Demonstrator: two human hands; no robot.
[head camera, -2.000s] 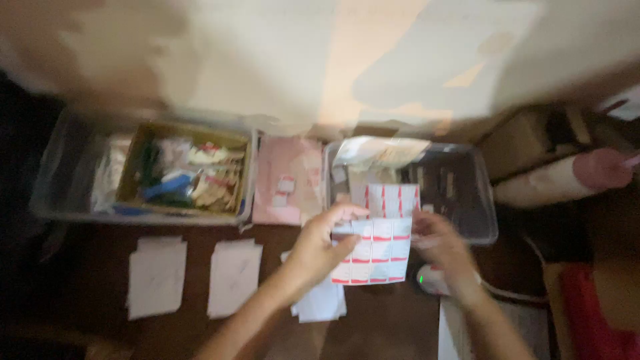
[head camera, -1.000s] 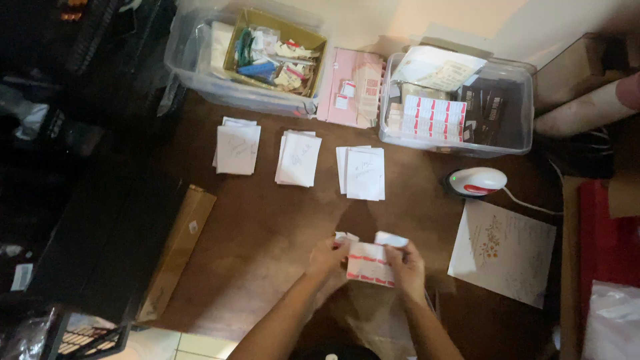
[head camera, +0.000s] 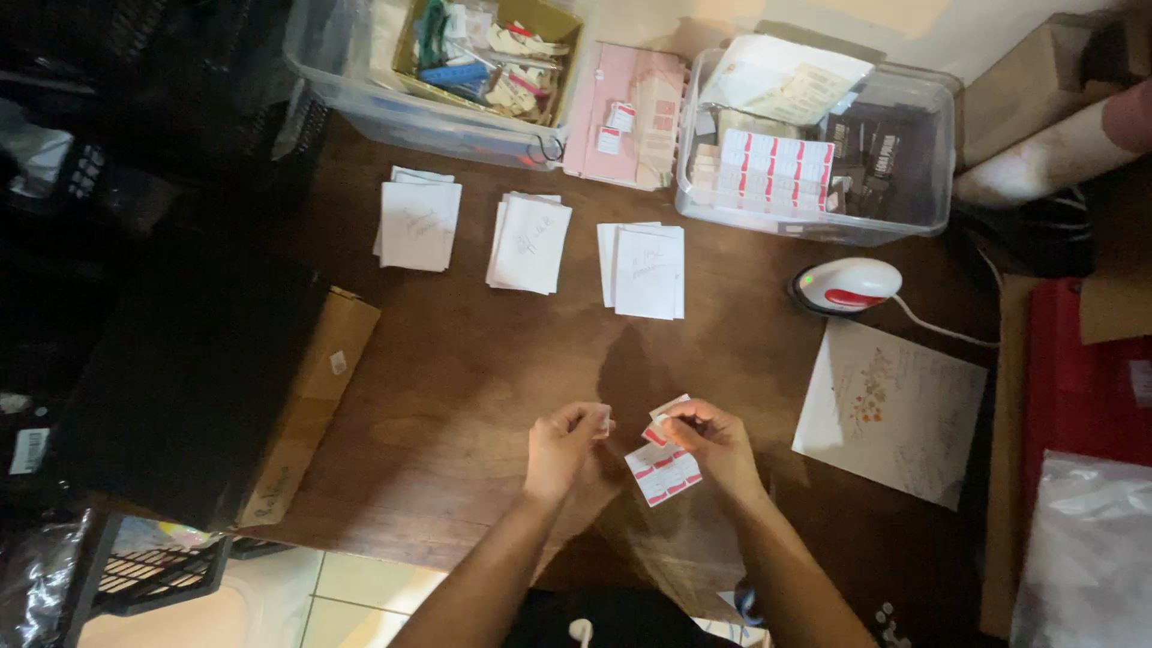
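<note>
My left hand (head camera: 569, 445) pinches a small translucent piece, perhaps a label, between thumb and fingertips over the brown table. To its right, my right hand (head camera: 711, 441) holds a small red-and-white label piece (head camera: 655, 432) by its edge. A larger piece of a red-and-white label sheet (head camera: 664, 472) is just below that hand; whether it is held or lies on the table I cannot tell. Beyond the hands, three stacks of white paper slips stand in a row: left (head camera: 418, 225), middle (head camera: 529, 243) and right (head camera: 649, 270), each with handwriting on top.
Along the back are a clear plastic bin (head camera: 450, 135) with clips and tools, a pink folder (head camera: 598, 99) and another clear bin (head camera: 810, 229) holding label sheets. A white-and-red corded device (head camera: 849, 284) and a printed sheet (head camera: 891, 414) lie right; a cardboard box (head camera: 310, 405) stands left.
The label sheet between my hands is now in smaller pieces, and my hands have moved apart. Two seconds ago they held a larger sheet near the right bin. The view has shifted.
</note>
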